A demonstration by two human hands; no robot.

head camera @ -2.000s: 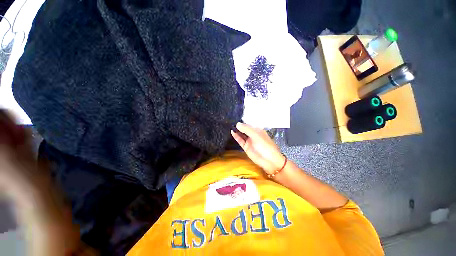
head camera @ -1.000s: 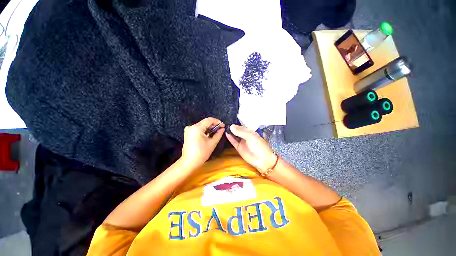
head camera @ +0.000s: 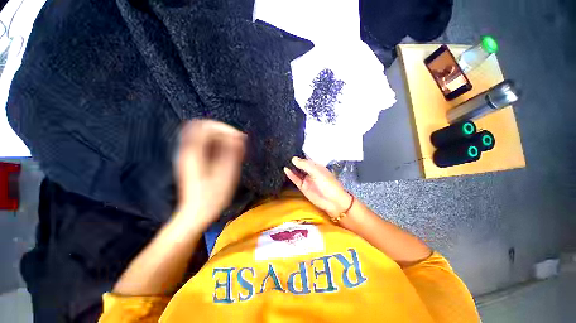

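A large dark, textured woolly garment (head camera: pixel 82 94) spreads over the white-covered table and down to my lap. My right hand (head camera: pixel 319 187) is at its lower right edge, thumb and fingertips pinching the dark cloth edge. My left hand (head camera: pixel 211 167) is motion-blurred over the garment, left of my right hand, with its fingers curled. A dark patch shows in its palm, but I cannot tell what it holds. No needle or thread can be made out. A pile of tiny dark pieces (head camera: pixel 325 94) lies on a ragged white sheet (head camera: pixel 372 79) right of the garment.
A wooden-topped stand (head camera: pixel 502 142) at the right carries a phone (head camera: pixel 448 72), a green-capped bottle (head camera: pixel 478 53), a silver flask (head camera: pixel 483 102) and black spools (head camera: pixel 456 145). A red box (head camera: pixel 9 186) is at the left edge. A black cloth (head camera: pixel 76 252) hangs lower left.
My left hand came in from the far left to meet my right hand at the cloth edge, then moved away up and left. My right hand stayed at the edge.
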